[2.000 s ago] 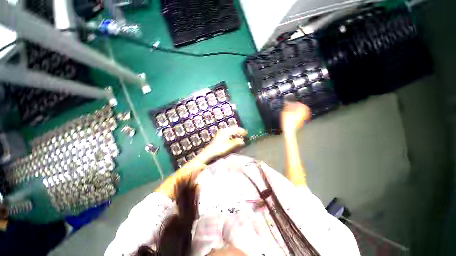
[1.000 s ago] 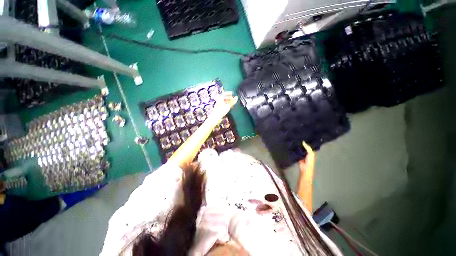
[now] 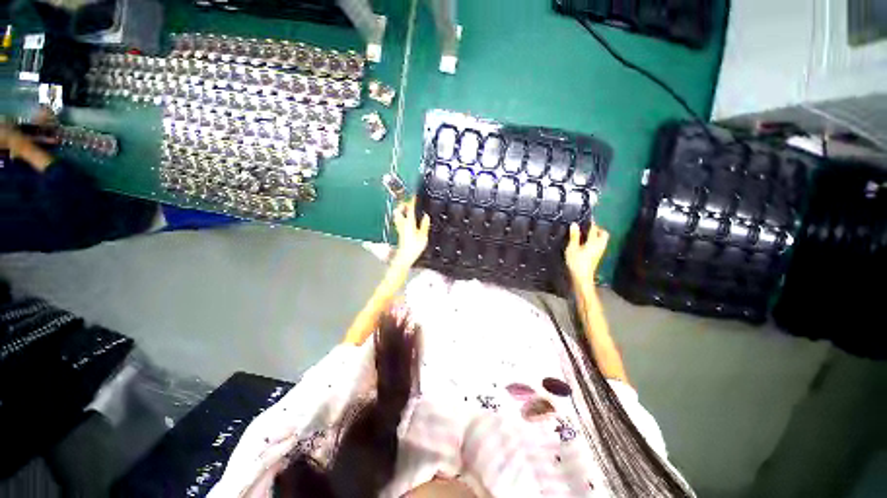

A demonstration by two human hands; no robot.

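Observation:
An empty black blister tray with rows of rounded pockets and white glare lies in front of me at the bench edge. My left hand grips its left edge and my right hand grips its right edge. The filled tray seen earlier does not show; whether it is under this tray is hidden. Laid-out silvery modules cover the green mat at the left. A few loose modules lie near the pale line.
More black trays and a dark tray stack stand at the right. A white machine cabinet, a black cable and rack legs are at the back. Another worker's hand is at the far left. Floor stacks are at lower left.
The empty tray has moved left from the stack to the place in front of me, and both hands now hold it. The filled tray is out of sight. The view has shifted.

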